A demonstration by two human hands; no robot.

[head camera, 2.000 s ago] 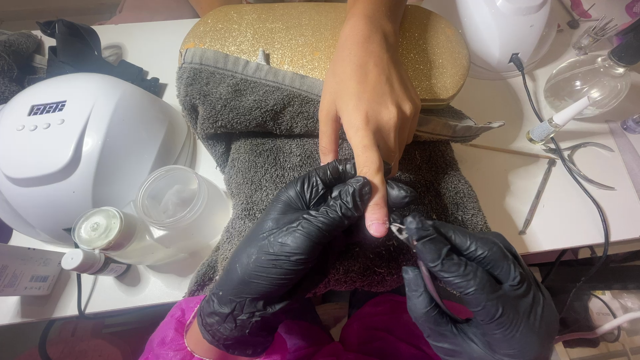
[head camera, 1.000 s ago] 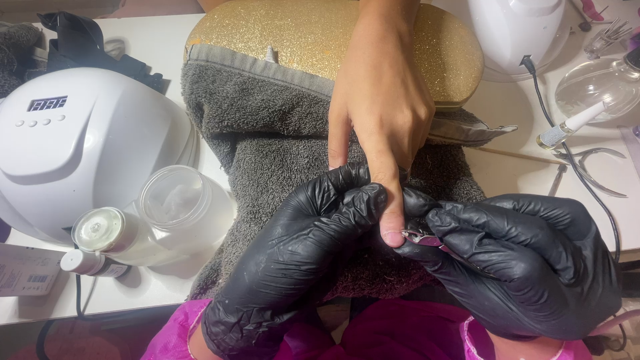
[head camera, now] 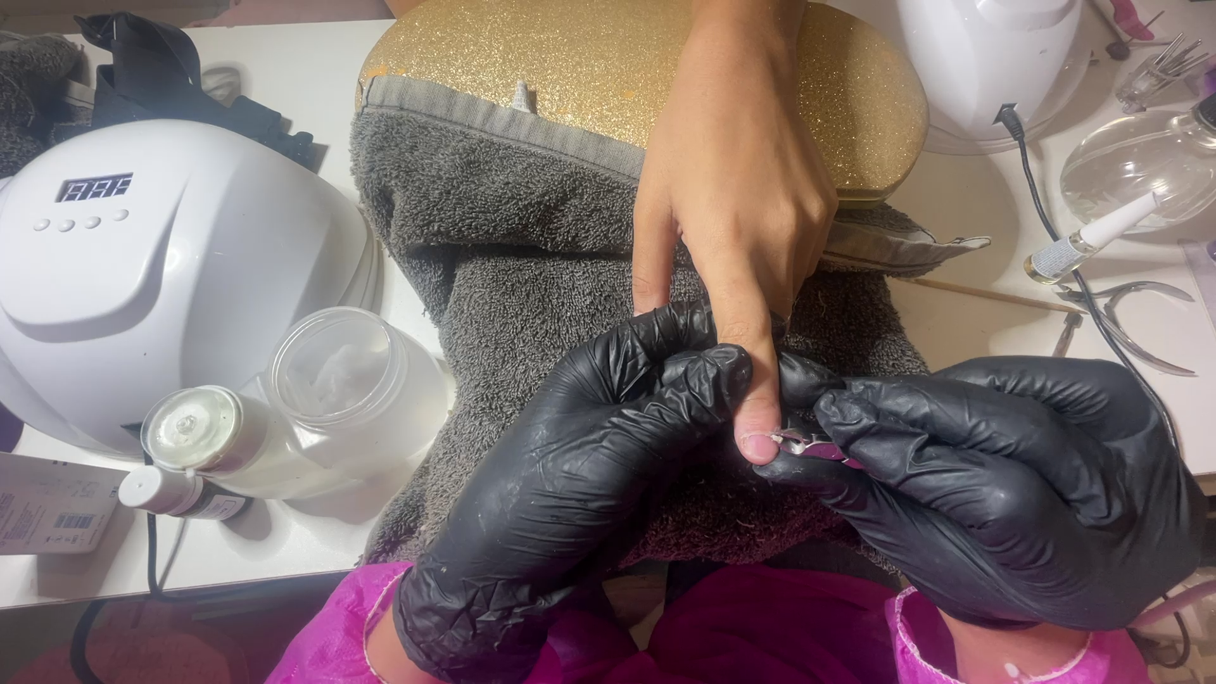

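Note:
Another person's hand point(head camera: 750, 180) reaches in from the top over a grey terry towel point(head camera: 532, 313), one finger pointing down. My left hand point(head camera: 579, 465), in a black glove, grips that finger between thumb and fingers. In my right hand point(head camera: 988, 475), also gloved in black, is a pair of metal cuticle nippers point(head camera: 803, 444); their jaws lie at the side of the fingertip beside the nail. My fingers hide most of the nippers' handles. Beneath the other person's wrist is a gold glitter hand rest point(head camera: 570, 47), partly covered by the towel.
White nail lamps stand at left point(head camera: 237, 247) and top right point(head camera: 997, 57). Near the left lamp are a clear plastic jar point(head camera: 332, 370), a pump bottle point(head camera: 204, 427) and a small white-capped bottle point(head camera: 176, 492). On the right lie a white-handled bottle point(head camera: 1064, 256), a black cable point(head camera: 1035, 195) and another metal tool point(head camera: 1130, 332).
My right hand has shifted right and turned flatter, bringing the nippers' jaws from beyond the fingertip to its side. My left hand keeps its hold on the finger.

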